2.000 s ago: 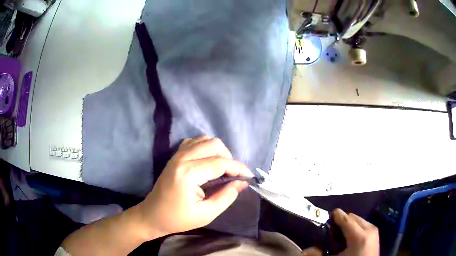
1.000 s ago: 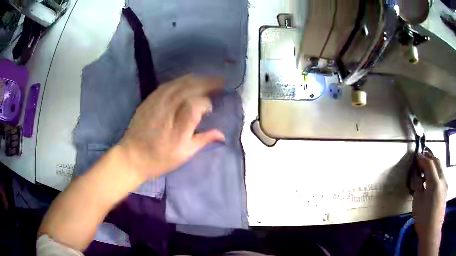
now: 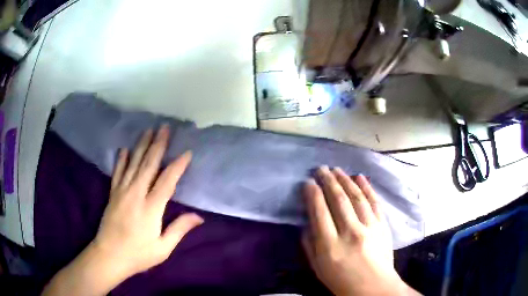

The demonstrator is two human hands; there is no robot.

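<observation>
The garment panel lies across the front of the table, with a pale grey-lavender band [image 3: 243, 173] along its far side and deep purple cloth [image 3: 231, 248] nearer me, running over the front edge. My left hand [image 3: 145, 202] lies on the left part of the cloth, fingers on the pale band. My right hand [image 3: 347, 225] lies flat on the right part of the band. Both hands press the cloth and grip nothing. The black-handled shears [image 3: 468, 153] lie on the table to the right.
The sewing machine head [image 3: 370, 40] stands beyond the cloth, over a shiny needle plate [image 3: 283, 95]. A blue plastic basket [image 3: 457, 243] is at the lower right. A purple tool [image 3: 10, 159] is at the left edge.
The right hand has let go of the shears and moved left onto the cloth. The cloth has been turned and now lies sideways with deep purple showing. The left hand has moved left and down.
</observation>
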